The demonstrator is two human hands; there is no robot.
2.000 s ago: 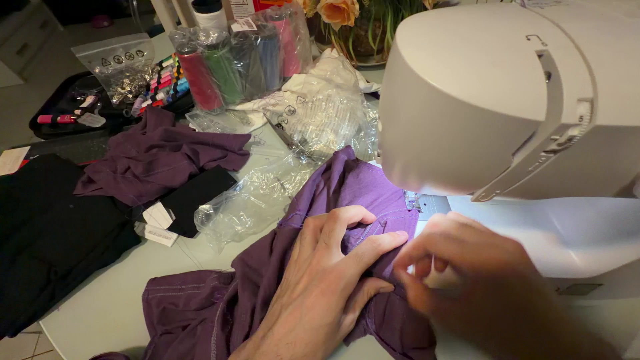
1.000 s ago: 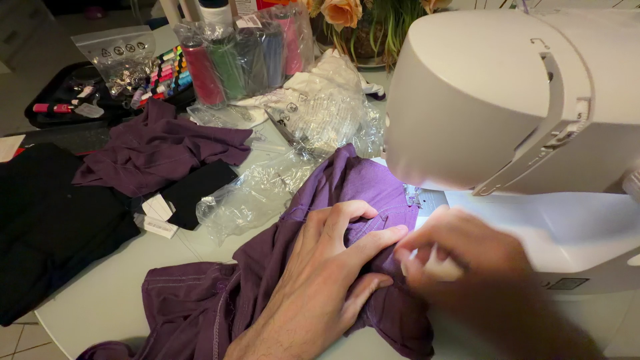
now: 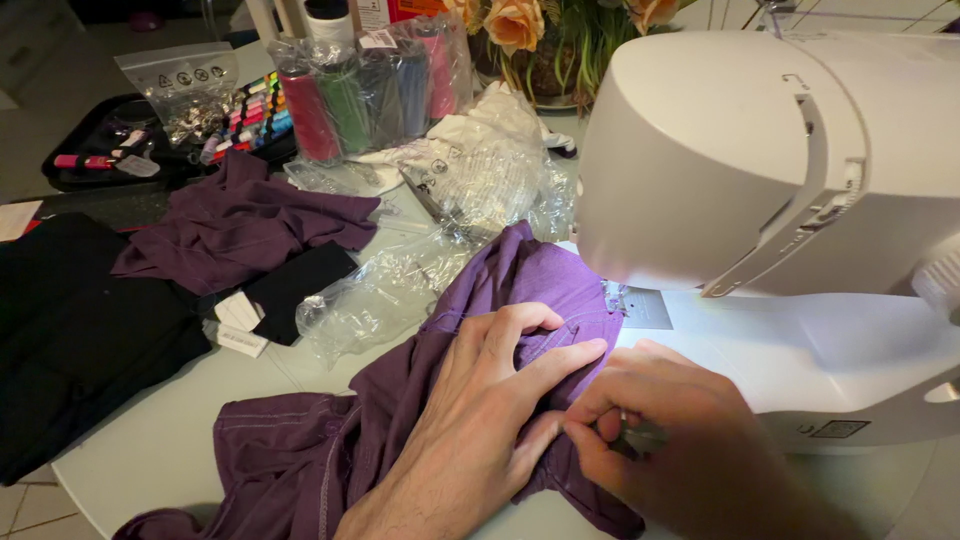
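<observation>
Purple fabric with pale stitched seams (image 3: 397, 397) lies across the table, its upper part under the presser foot (image 3: 615, 294) of a white sewing machine (image 3: 690, 165). My left hand (image 3: 487, 390) rests on the fabric with its fingers spread, pressing it flat just in front of the foot. Close against it at the right is my right hand (image 3: 652, 420), its thumb and fingertips pinched at the fabric's edge. Something small and dark shows between the curled fingers of that hand; I cannot tell what it is. The machine's lamp lights the fabric near the foot.
Black cloth (image 3: 75, 337) and a second purple cloth (image 3: 255, 217) lie at the left. Behind are clear plastic wrap (image 3: 382, 292), scissors (image 3: 431, 199), bagged thread cones (image 3: 367, 97), a black tray (image 3: 67, 169) and a flower arrangement (image 3: 555, 52).
My left hand stays on the fabric in about the same place. The right hand remains beside it at the fabric's edge, its fingers now curled in a slightly different pose.
</observation>
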